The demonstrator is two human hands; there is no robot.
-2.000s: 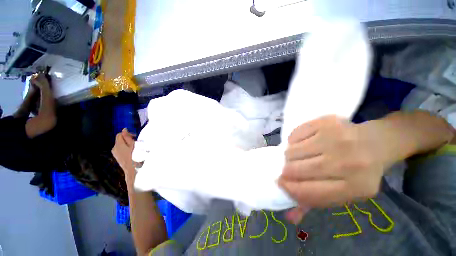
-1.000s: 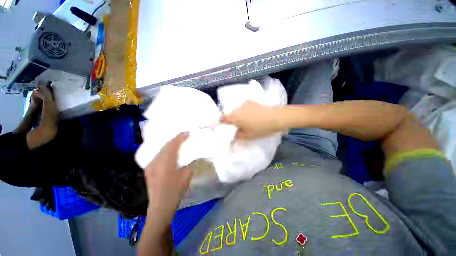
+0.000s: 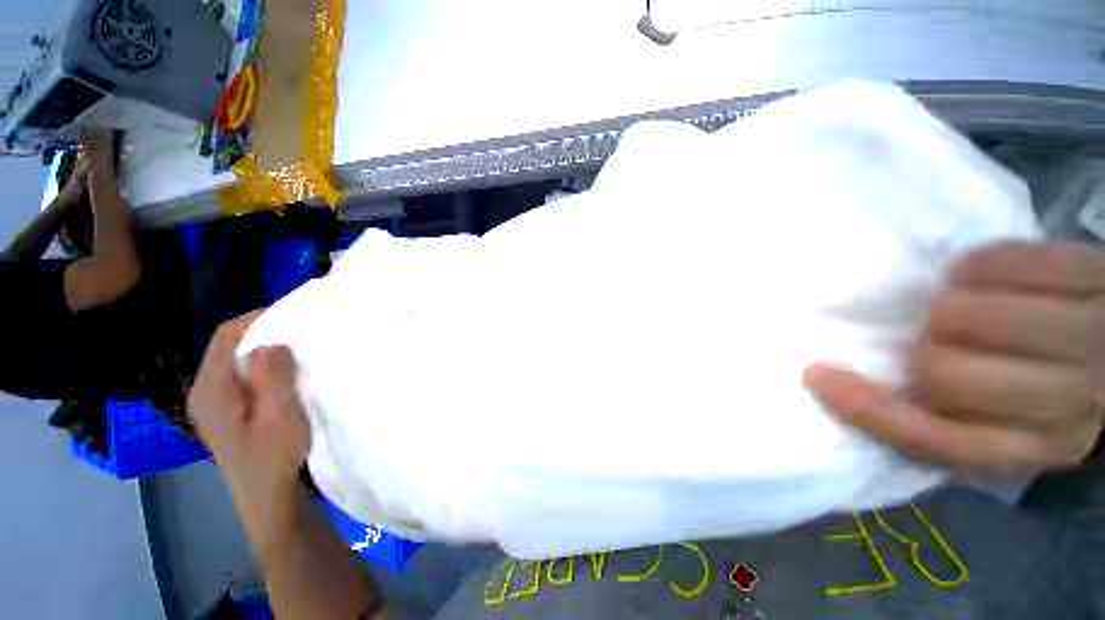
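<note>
A large bright white garment [image 3: 630,327] is stretched out between my two hands, in front of my body and above the lap. It is overexposed, so its seams and folds hardly show. My left hand [image 3: 255,406] grips its left end, fingers curled into the cloth. My right hand [image 3: 1000,363] grips its right end, slightly blurred, with the thumb lying along the cloth. The garment covers part of the table's front edge.
The white table [image 3: 485,73] with a grey edge strip [image 3: 485,160] lies beyond the garment. Yellow-brown tape [image 3: 291,182], orange-red scissors [image 3: 238,99] and a grey vented machine [image 3: 127,49] are at left. Another person's arm [image 3: 103,242] is beside it. A blue bin [image 3: 152,438] stands lower left.
The garment was bunched between my hands near the middle; now it is spread wide. My right hand has moved far right and my left hand has moved left.
</note>
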